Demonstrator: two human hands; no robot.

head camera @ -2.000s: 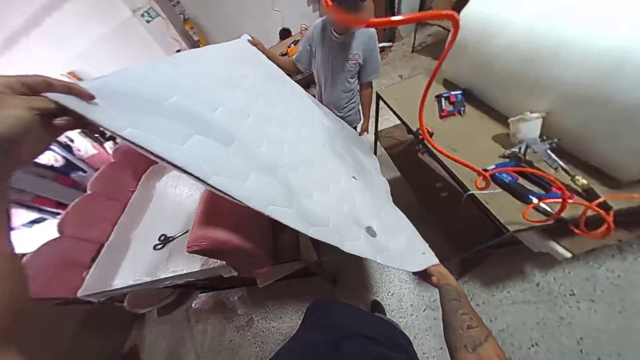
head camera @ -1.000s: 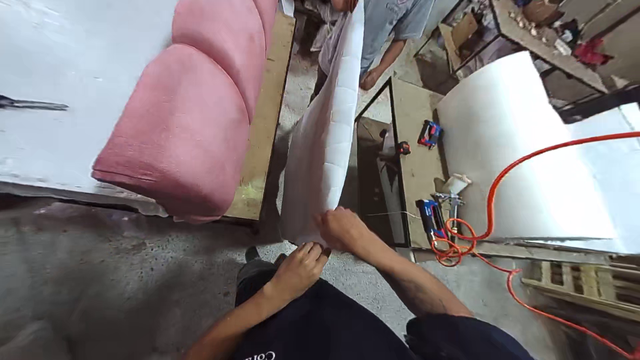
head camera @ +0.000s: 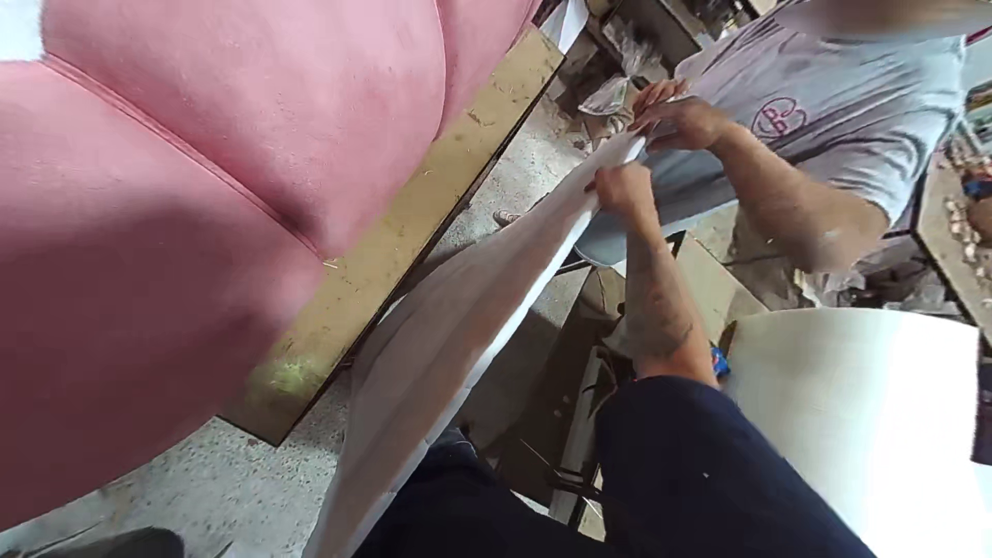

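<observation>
A white quilted fabric panel [head camera: 465, 287] hangs on edge and runs from the bottom of the view up to the other person's hands. My right hand [head camera: 626, 190] grips its upper edge near the far end, just below the hands of a person in a grey T-shirt [head camera: 837, 116], who holds the far corner. My left hand is out of view. Left of the panel, a pink upholstered piece with padded sections [head camera: 232, 155] rests on a wooden board [head camera: 387, 248].
A large white roll of material [head camera: 852, 403] is at the lower right, by a table [head camera: 721, 279]. A dark-framed stand [head camera: 535, 387] is below the panel. Speckled floor [head camera: 256, 457] shows at lower left. Another bench [head camera: 957, 225] stands at far right.
My right hand has moved from the near end of the panel to its far end. My left hand has gone out of view. The view has shifted closer to the other person.
</observation>
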